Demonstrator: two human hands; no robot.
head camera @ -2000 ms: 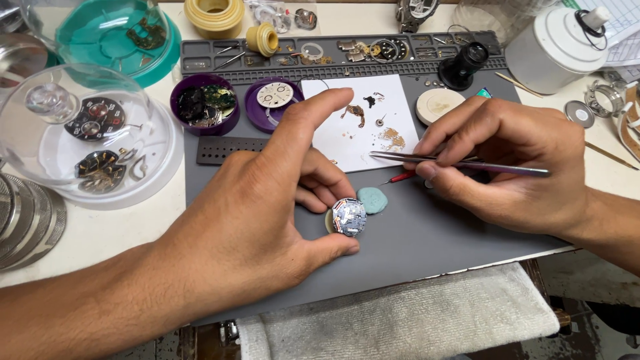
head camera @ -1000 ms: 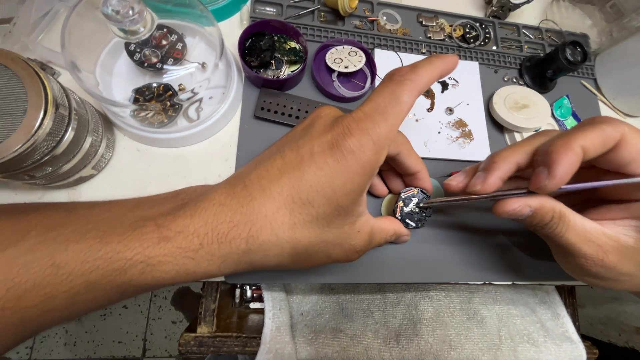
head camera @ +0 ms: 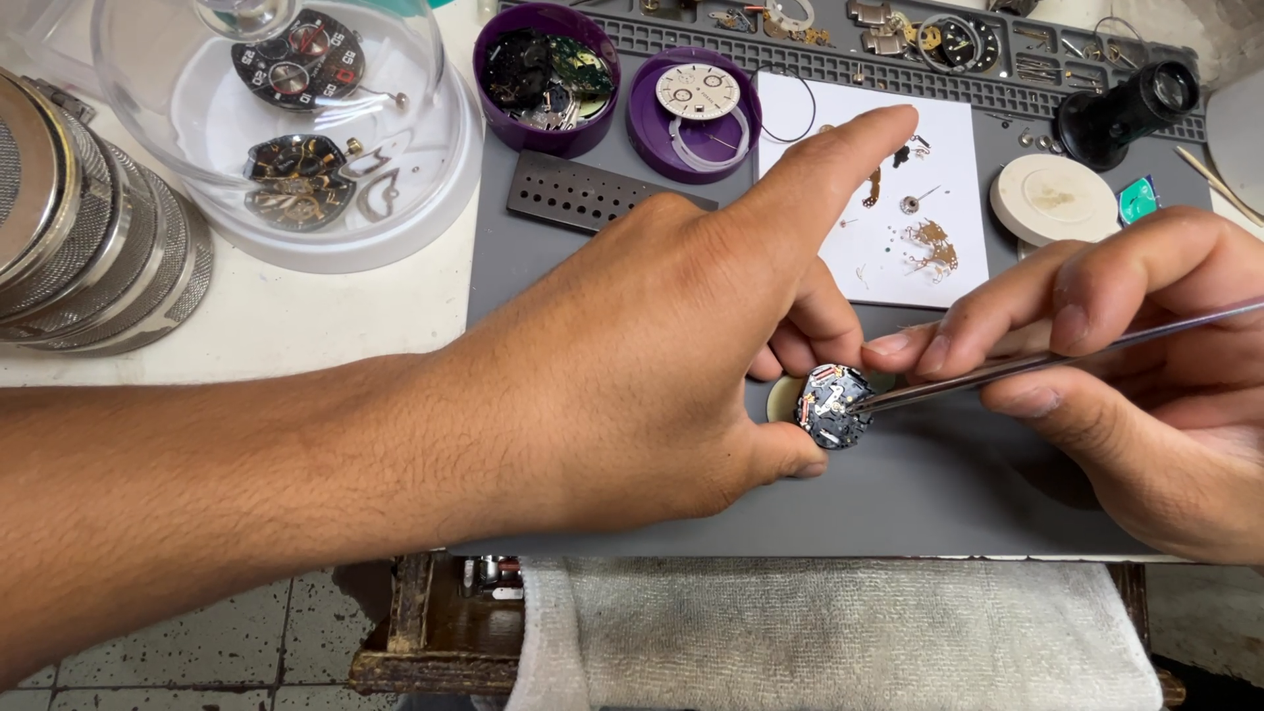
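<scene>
A round watch movement, dark with small metal parts, is steadied at its edge by my left hand, the thumb below and curled fingers above; the index finger points out over the white paper. A pale yellowish disc shows at the movement's left side. My right hand grips metal tweezers, whose tips touch the right part of the movement. Small watch parts, among them a brass-coloured plate and a little wheel, lie on the white paper behind the hands.
Two purple cups hold movement parts and a watch dial. Near them are a perforated metal block, a clear dome over movements, stacked mesh baskets, a black loupe, a white round container and a towel.
My right hand has brought the tweezers from beside the green putty to the movement. The red-tipped tool seen earlier by my right fingers no longer shows. The view has shifted closer.
</scene>
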